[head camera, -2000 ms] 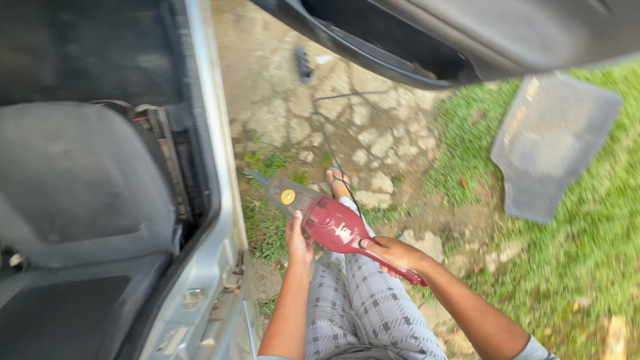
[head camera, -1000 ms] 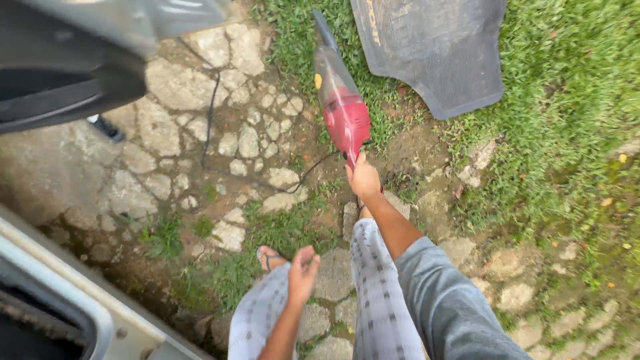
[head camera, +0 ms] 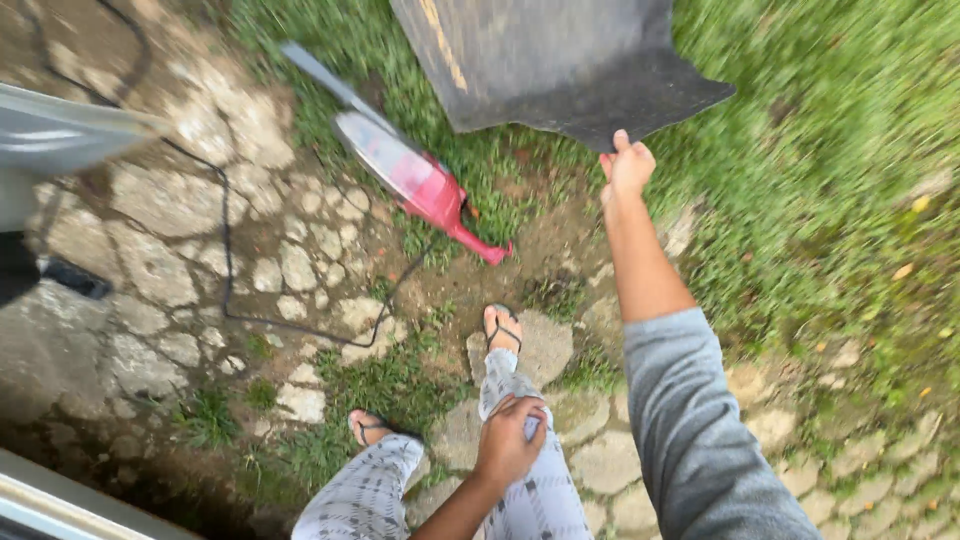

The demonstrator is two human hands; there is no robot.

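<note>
My right hand (head camera: 628, 169) grips the lower edge of a dark rubber car floor mat (head camera: 540, 67), thumb on top, at the top of the view. The mat's far part is cut off by the frame. My left hand (head camera: 511, 441) rests near the knee of my patterned trousers, fingers bent; whether it holds anything is not clear. A red handheld vacuum cleaner (head camera: 435, 191) with a clear dust container and a grey nozzle lies on the grass and dirt, left of the mat, touched by neither hand.
A black power cord (head camera: 226, 255) loops over the stone paving (head camera: 165, 202) on the left. Part of a car door (head camera: 60, 150) juts in at the left edge, and the car's sill (head camera: 67, 502) runs along the lower left. Grass (head camera: 810, 150) lies on the right.
The vacuum cleaner, held in my right hand one second ago, now lies on the ground released. My right hand has taken hold of the mat, which lay on the grass. The view has shifted considerably.
</note>
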